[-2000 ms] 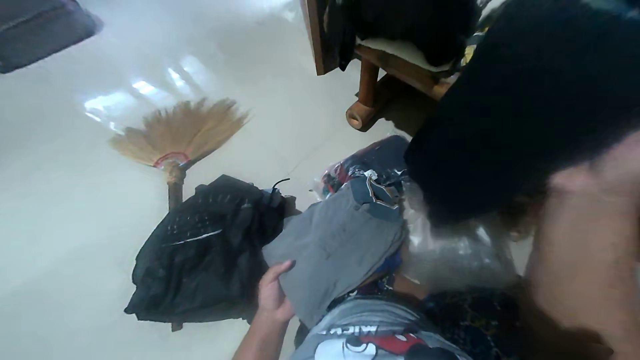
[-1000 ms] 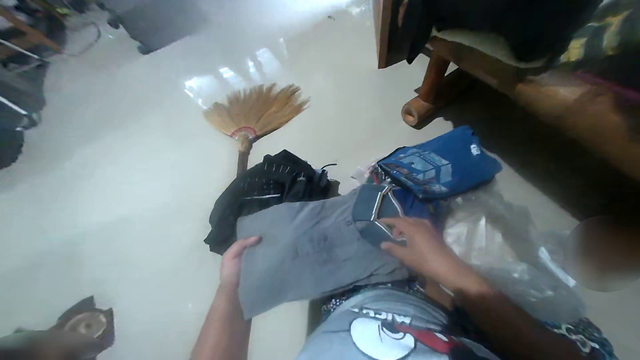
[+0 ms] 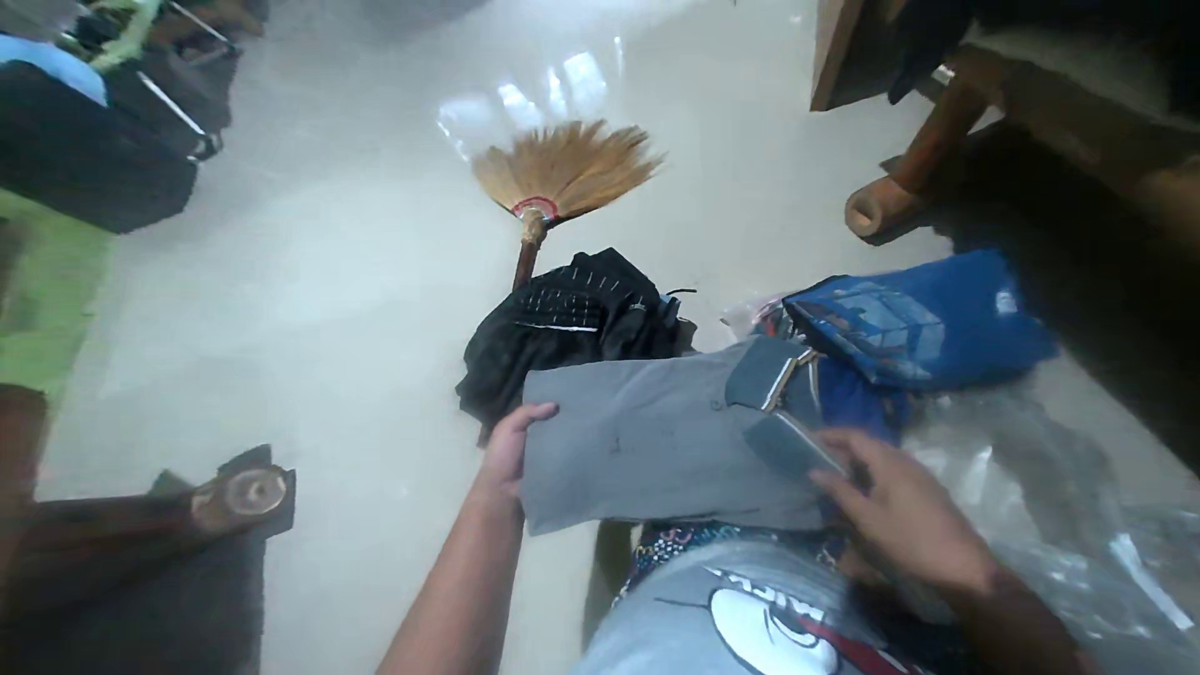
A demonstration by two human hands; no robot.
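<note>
A folded grey collared shirt (image 3: 637, 441) lies across my lap, its darker collar with striped trim at the right end. My left hand (image 3: 520, 441) grips the shirt's left edge, thumb on top. My right hand (image 3: 891, 497) pinches one side of the collar between thumb and fingers. Just beyond the shirt is a crumpled black garment (image 3: 581, 328). A blue printed garment (image 3: 947, 323), folded, sits beyond the collar on the right, over other dark blue cloth.
A straw broom (image 3: 567, 173) lies on the tiled floor behind the black garment. Clear plastic bags (image 3: 1022, 478) are at the right. A wooden furniture leg (image 3: 900, 197) stands at upper right, another wooden leg end (image 3: 248, 492) at lower left. Dark items (image 3: 94, 141) lie at upper left.
Two seconds ago a large dark cloth hung at the right; it is out of view now. The blue printed garment has come to lie beyond the collar. My right hand has moved onto the shirt's collar.
</note>
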